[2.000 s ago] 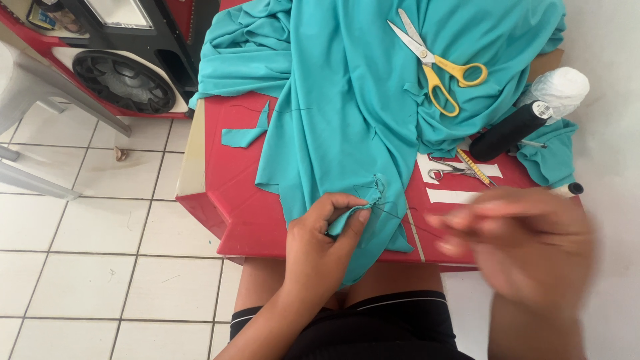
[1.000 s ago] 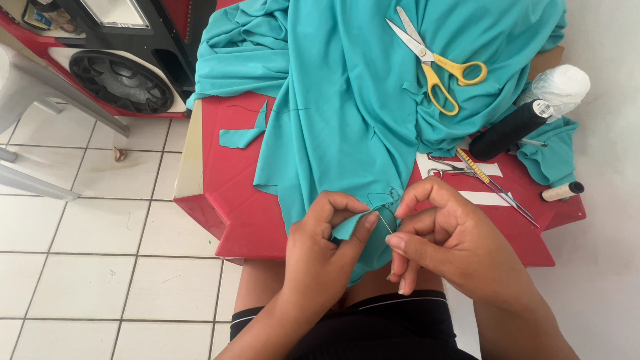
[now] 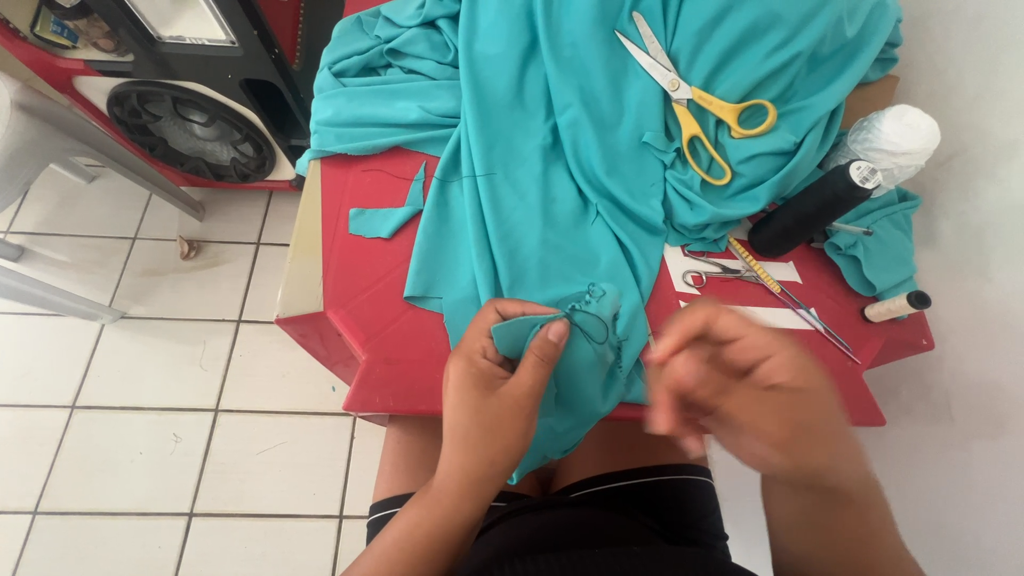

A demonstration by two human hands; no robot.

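Observation:
Turquoise fabric (image 3: 552, 160) drapes over a red table. My left hand (image 3: 500, 376) pinches a folded edge of it between thumb and fingers. From that pinch a loop of dark thread (image 3: 594, 330) runs over the cloth, beside a line of dark stitches (image 3: 620, 356). My right hand (image 3: 720, 376) is blurred, to the right of the stitches, with thumb and fingertips together near a thin light sliver, perhaps a needle; what it grips is unclear. Yellow-handled scissors (image 3: 680, 92) lie partly spread on the fabric.
At the right of the red table (image 3: 384, 320) lie small metal scissors (image 3: 708, 272), tweezers (image 3: 800, 308), a black thread cone (image 3: 808, 212), a white yarn ball (image 3: 896, 144) and a pale thread spool (image 3: 896, 306). A turquoise scrap (image 3: 388, 216) lies left. A grey chair (image 3: 72, 128) and speaker (image 3: 192, 132) stand beyond.
My right hand was at the stitched edge one second ago and has moved right, away from the cloth. The left hand keeps its pinch on the fabric in nearly the same place.

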